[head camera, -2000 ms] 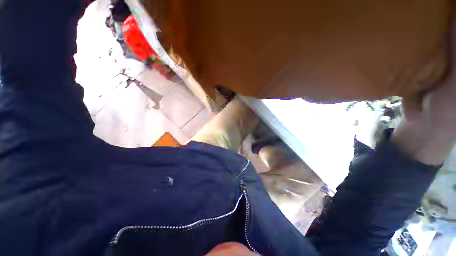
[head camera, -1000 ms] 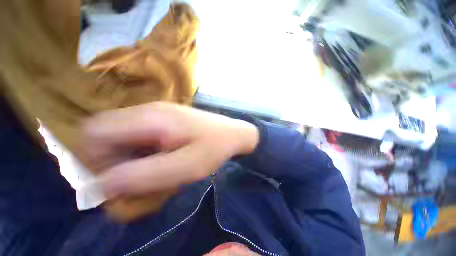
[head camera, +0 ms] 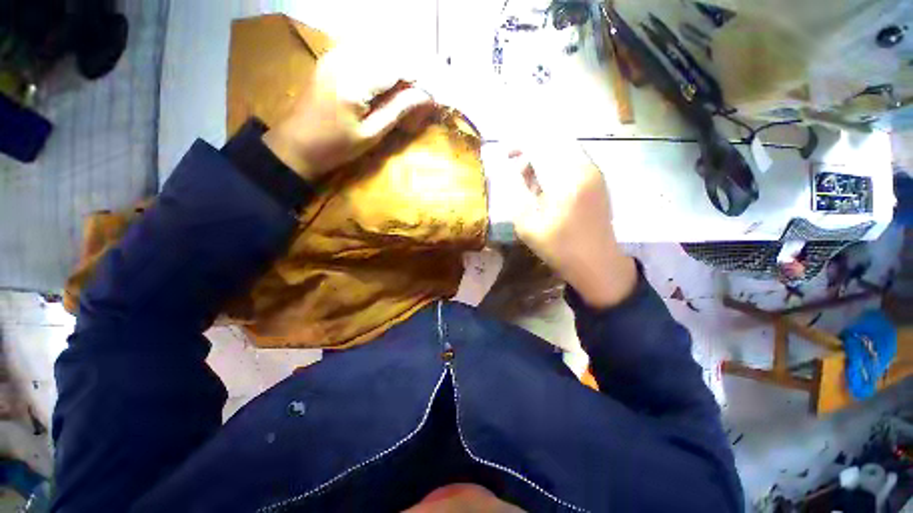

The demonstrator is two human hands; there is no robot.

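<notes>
The mustard-brown fabric [head camera: 390, 220] lies bunched over the edge of the white table and hangs down toward my lap. A flatter part of it reaches up beyond my left wrist. My left hand [head camera: 350, 115] grips the fabric's upper edge, its fingers partly washed out by glare. My right hand [head camera: 561, 200] is just right of the fabric, over the table, with its fingers bent. Glare hides its fingertips, so I cannot tell whether it holds anything small.
Large black-handled shears [head camera: 726, 175] lie on the white table [head camera: 651, 180] at right, beside smaller dark tools. A black label [head camera: 842, 190] is at the table's right end. A wooden stool [head camera: 833, 386] with a blue bundle [head camera: 869, 351] stands at lower right.
The fabric has come down from a raised, spread position onto the table edge. My right hand has moved from across my body, at the fabric, to the right of it.
</notes>
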